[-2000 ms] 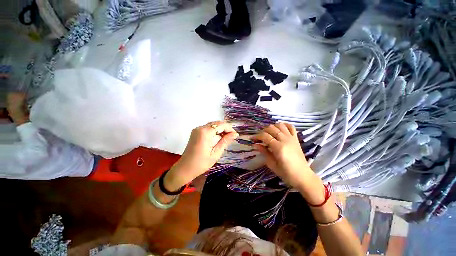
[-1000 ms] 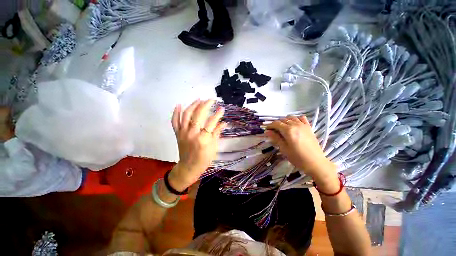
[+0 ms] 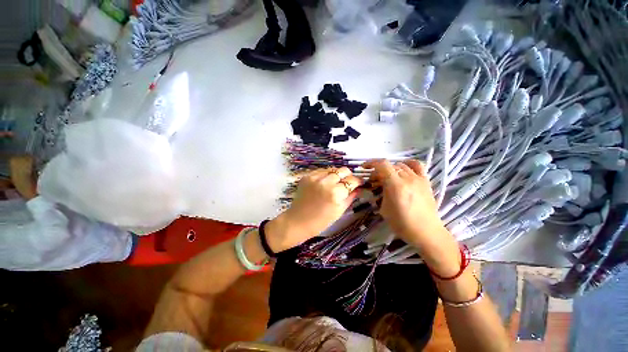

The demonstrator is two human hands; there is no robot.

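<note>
My left hand (image 3: 322,203) and my right hand (image 3: 401,192) meet at the wire ends of the light grey cables, fingertips close together. My right fingers are pinched on a cable near its wires. My left fingertips are closed beside them; what they hold is hidden. A bundle of multicoloured wire ends (image 3: 310,157) points left just behind my hands. Black sleeves (image 3: 317,122) lie in a loose heap behind it. Nearer my body, more wire ends (image 3: 337,249) hang over my dark-covered lap. The grey cables (image 3: 482,172) fan out to the right.
A black curved item (image 3: 282,48) stands behind the heap. A white bag (image 3: 110,175) lies at left over a red stool (image 3: 196,240). Another person's white sleeve (image 3: 58,234) is at the left edge. A thick grey hank (image 3: 592,247) lies at far right.
My left hand, spread open over the wires a second ago, has moved right and closed beside my right hand. My right hand stays at the cables. The view has shifted slightly.
</note>
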